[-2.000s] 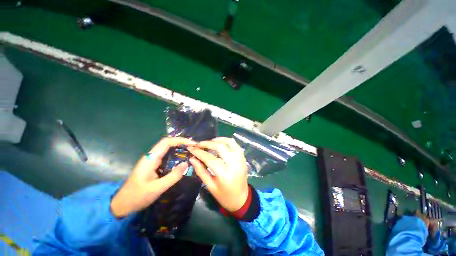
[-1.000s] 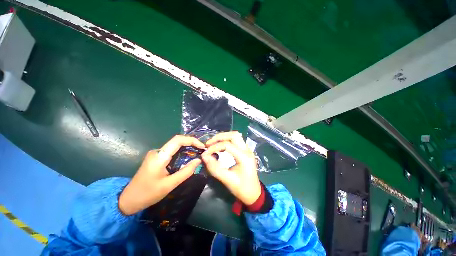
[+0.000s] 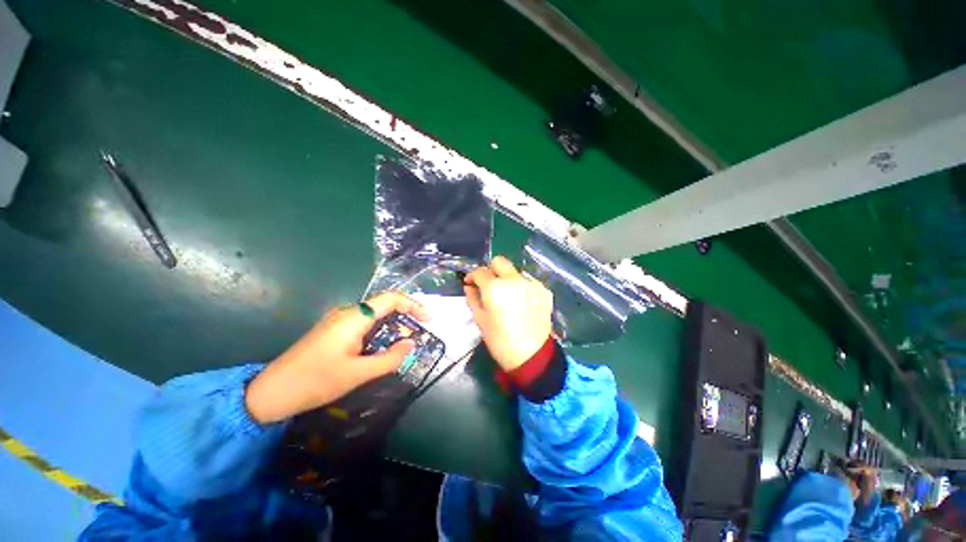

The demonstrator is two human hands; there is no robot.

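Observation:
My left hand [image 3: 331,365] holds the half-assembled phone [image 3: 422,358] near its upper end, thumb on its open side with small bright parts. My right hand [image 3: 513,314] is apart from the phone, up and to its right, at the lower edge of the left plastic bag [image 3: 432,212]. Its thumb and fingertips are pinched near a small dark piece, too small to tell whether it is gripped. A white sheet [image 3: 453,323] lies between the hands, below the bag.
A thin dark pen-like tool [image 3: 139,210] lies at left. The right plastic bag [image 3: 588,291] is by the white post [image 3: 784,169]. A long black tray [image 3: 722,365] holds phones at right. The chipped rail [image 3: 350,104] borders the green conveyor. Other people's blue sleeves show lower right.
My right hand has left the phone and moved up to the left bag's lower edge. My left hand keeps the phone, whose upper end is now more exposed. The camera view has shifted.

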